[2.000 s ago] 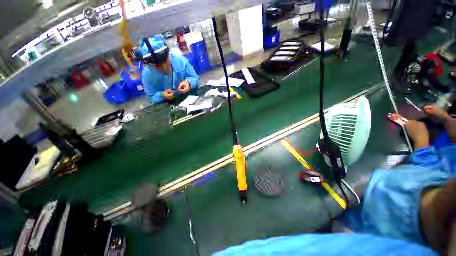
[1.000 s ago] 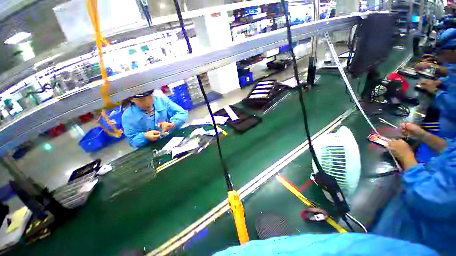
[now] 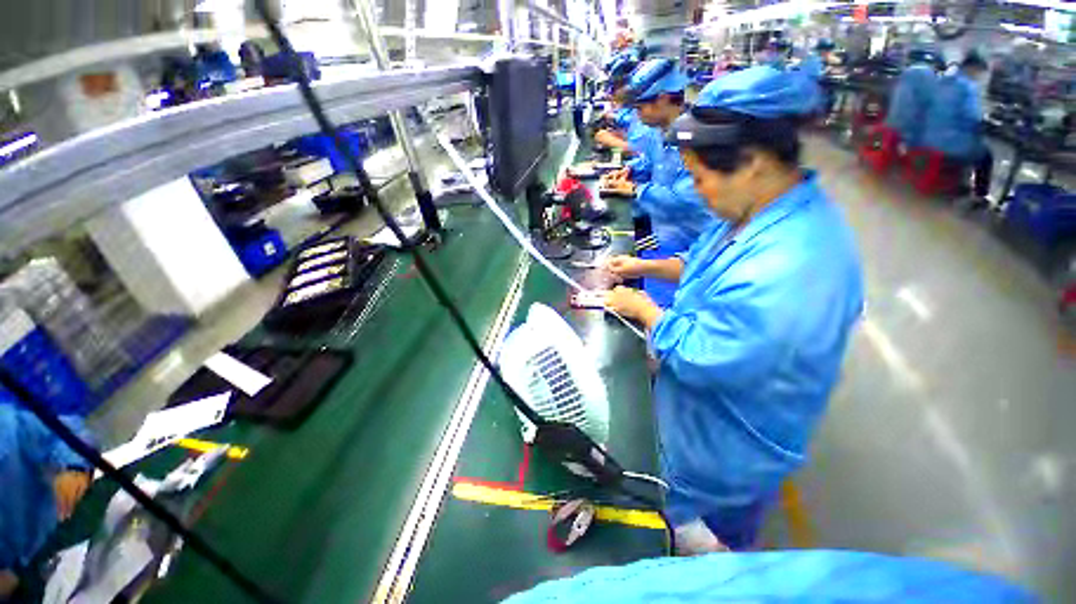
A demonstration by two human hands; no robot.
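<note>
Neither of my hands is in the picture; a blue sleeve or smock of mine [image 3: 779, 580] fills the bottom edge. Nearest in front on the green bench [image 3: 342, 472] stands a pale mint-green fan [image 3: 557, 375]. A small black box on a cord [image 3: 576, 451] lies against the fan's near side. A yellow tape strip [image 3: 502, 496] runs across the bench below the fan. A small red-black item [image 3: 571, 525] lies on the tape. The electric screwdriver is out of view; black cords cross the picture at left.
A worker in a blue smock [image 3: 755, 319] stands at right, hands over a small unit [image 3: 590, 300]. More workers stand beyond. Black foam trays [image 3: 309, 383], white sheets [image 3: 165, 427] and clear bags [image 3: 130, 537] lie at left. A dark panel [image 3: 517, 124] and metal rail [image 3: 236, 136] are above.
The view has swung to the right. The fan and tape now show nearer the middle, and the worker at right shows fully. The orange screwdriver and the round dish have left the picture.
</note>
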